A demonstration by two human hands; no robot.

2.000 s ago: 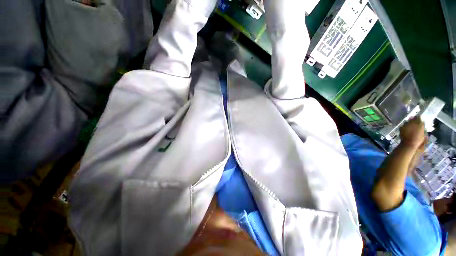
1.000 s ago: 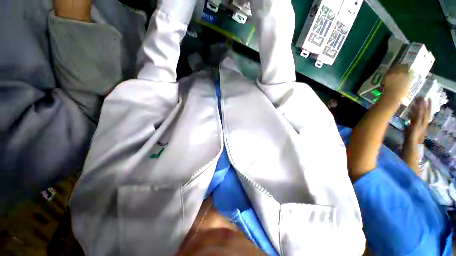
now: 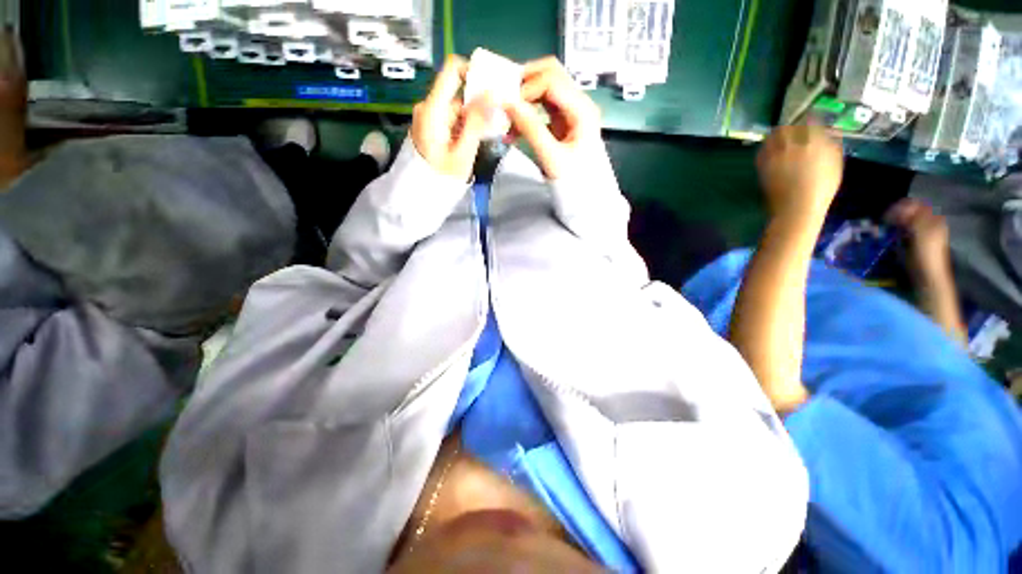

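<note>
My left hand (image 3: pixel 446 121) and my right hand (image 3: pixel 551 112) are raised together in front of my chest, at the bench's near edge. Between their fingertips they hold a small plain white piece (image 3: pixel 491 81), perhaps a sticker or its backing; its surface is too bright to tell. Both hands touch it, with the fingers bent around its sides. Two white retail boxes (image 3: pixel 616 39) lie side by side on the green bench beyond my right hand, hang tabs towards me.
More tabbed boxes (image 3: pixel 303 28) lie in a pile at the back left. The green bench (image 3: pixel 510 28) runs across the top. At right, a person in blue (image 3: pixel 874 392) reaches towards boxes (image 3: pixel 906 56) over a green-lit scale. A person in grey (image 3: pixel 157 224) is at left.
The view has turned and now takes in both my hands, which were beyond the top edge. The white piece now shows between them. The pile of boxes at left has come into view.
</note>
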